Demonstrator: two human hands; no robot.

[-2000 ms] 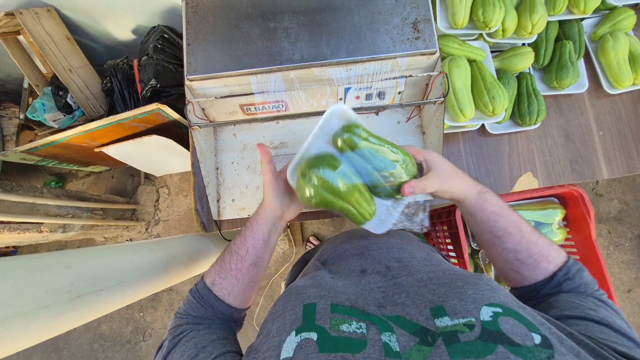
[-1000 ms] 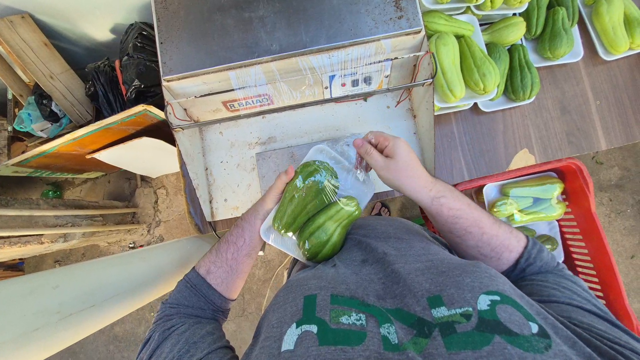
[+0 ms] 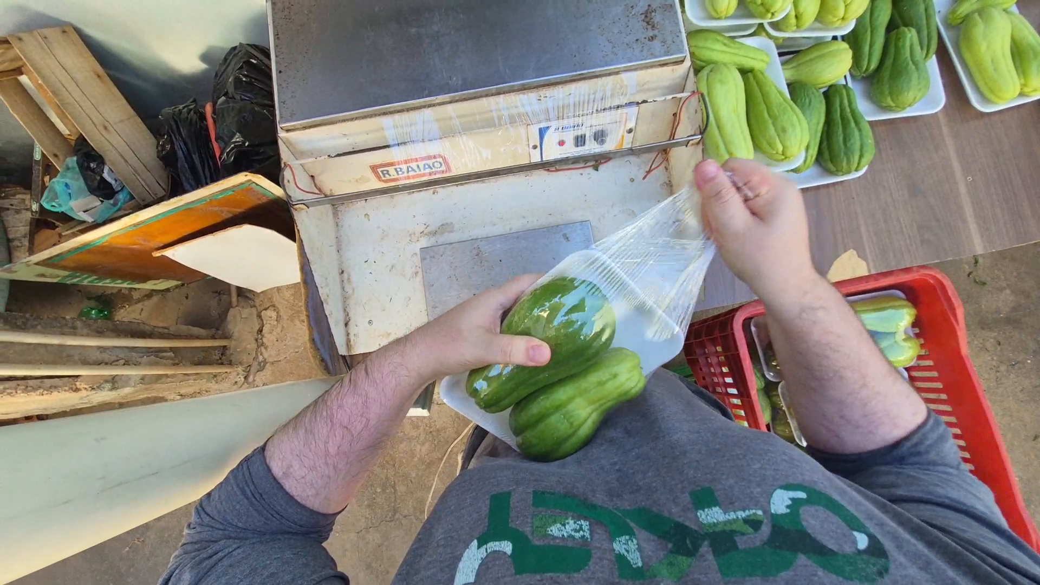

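Observation:
A white foam tray (image 3: 479,410) with two green chayotes (image 3: 578,404) is tilted in front of my body. My left hand (image 3: 487,329) grips the tray's left side, its thumb lying on the upper chayote. Clear plastic film (image 3: 662,252) stretches from the tray up to the right, bunched in the fingers of my right hand (image 3: 751,215). The film covers part of the upper chayote; how far it reaches over the lower one I cannot tell. Behind the tray stands a film-wrapping machine (image 3: 487,118) with a steel top and a small metal plate (image 3: 504,264) on its front bed.
Trays of chayotes (image 3: 764,122) stand on a wooden table (image 3: 918,187) at the upper right. A red plastic crate (image 3: 963,390) holding wrapped trays is beside my right forearm. On the left are wooden boards (image 3: 93,106), black plastic bags (image 3: 244,110) and a pale curved surface (image 3: 146,479).
My right hand has moved up and to the right, drawing the film out from the tray into a long stretched piece. My left hand now has its thumb over a chayote.

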